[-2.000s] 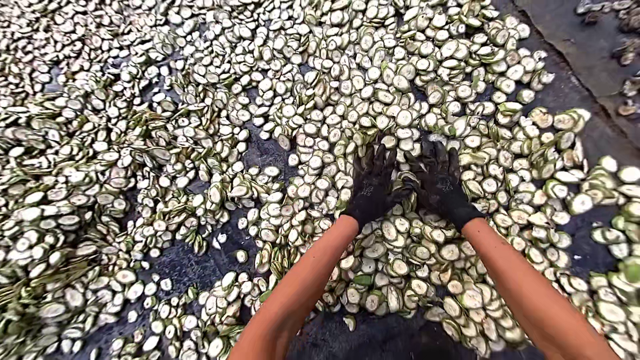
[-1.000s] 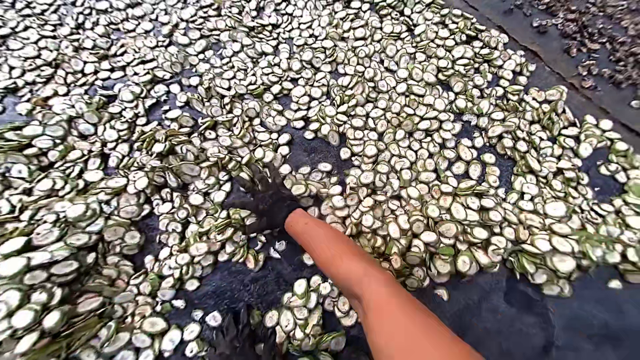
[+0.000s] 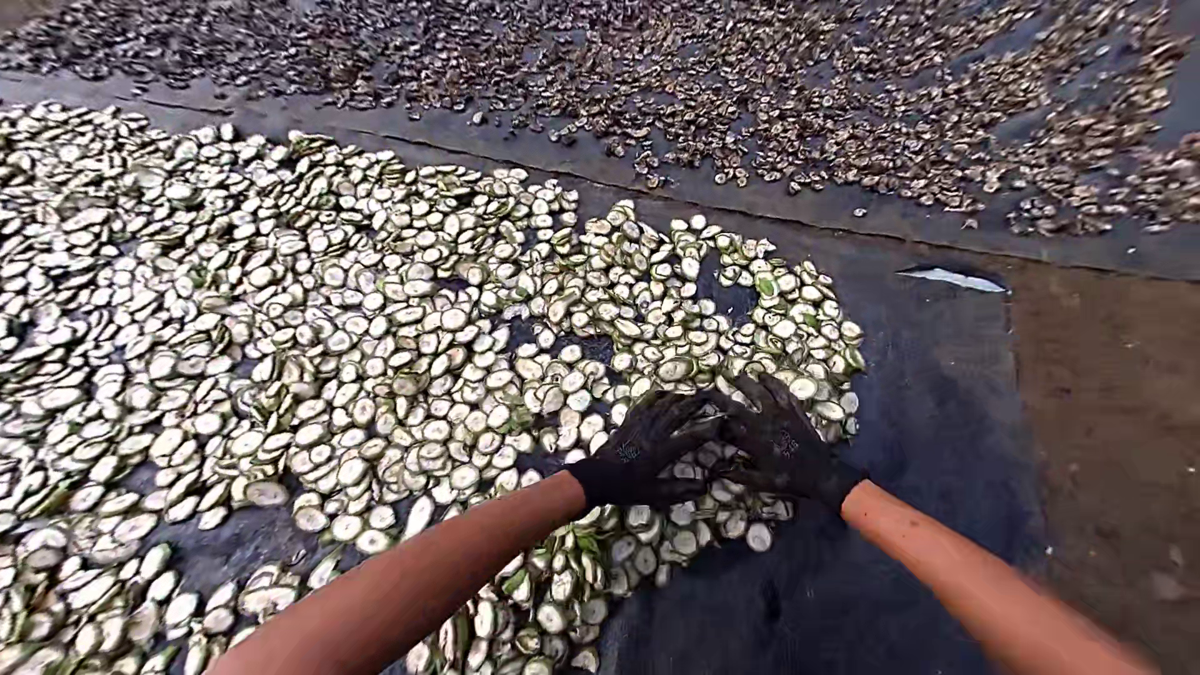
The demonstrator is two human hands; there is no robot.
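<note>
Round pale slices with green rims (image 3: 356, 347), of some vegetable or fruit, lie thickly over a dark sheet (image 3: 947, 412). My left hand (image 3: 652, 445), in a black glove, rests on the slices near their right edge, fingers spread. Beside it my right hand (image 3: 783, 436), gloved alike, lies on the same edge, its fingers spread and pointing up and left. The fingertips of both hands come together over the slices. Whether any slices are gripped under the palms cannot be seen.
Beyond a seam or ridge in the sheeting, darker, shrivelled pieces (image 3: 694, 84) are spread across the back. A whitish scrap or tear (image 3: 954, 278) shows at the right, close to brown ground (image 3: 1116, 403).
The view has swung far to the right, towards the edge of the slices. Both hands are now together on the slices; one second ago they were apart, one low at the frame's bottom.
</note>
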